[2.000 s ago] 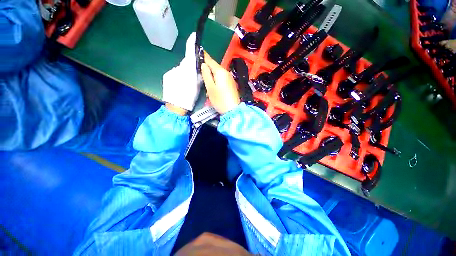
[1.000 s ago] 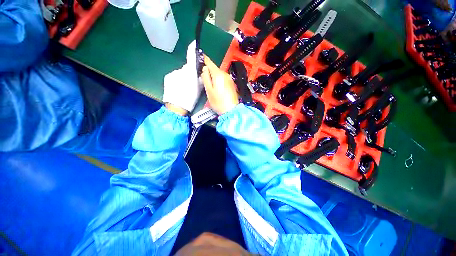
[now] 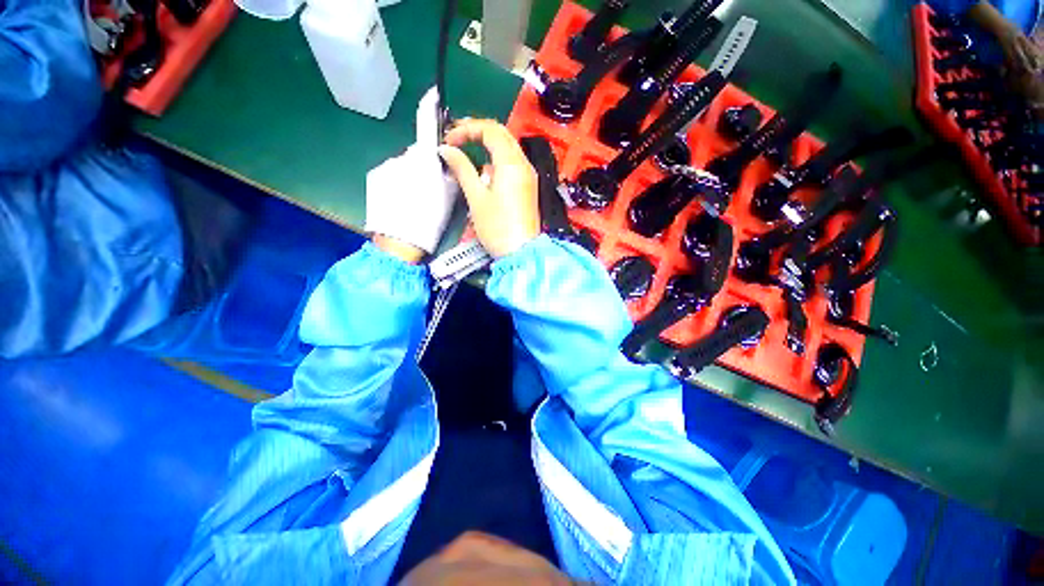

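Observation:
My left hand (image 3: 410, 197), in a white glove, holds a black-strapped wristwatch (image 3: 443, 69) whose strap stands up past the fingertips. My bare right hand (image 3: 501, 189) is beside it, its thumb and index finger bent together at the watch. The watch case is mostly hidden between the hands. An orange-red tray (image 3: 616, 229) of black wristwatches lies to the right. A pale perforated strap (image 3: 733, 46) sticks up among them. Another white strap (image 3: 460, 262) lies at the bench edge below my hands.
A white translucent bottle (image 3: 350, 57) is on the green bench (image 3: 246, 132) at the upper left. A pale metal upright (image 3: 505, 32) stands behind my hands. More orange-red trays (image 3: 183, 69) are at both upper sides. Another person's hand (image 3: 1012, 46) is upper right; a blue sleeve (image 3: 46, 92) is upper left.
My right hand's fingers have gone from lying straight along the watch to bent, with thumb and index together. The bench view has shifted slightly left. Another person's hand now shows more at the right tray.

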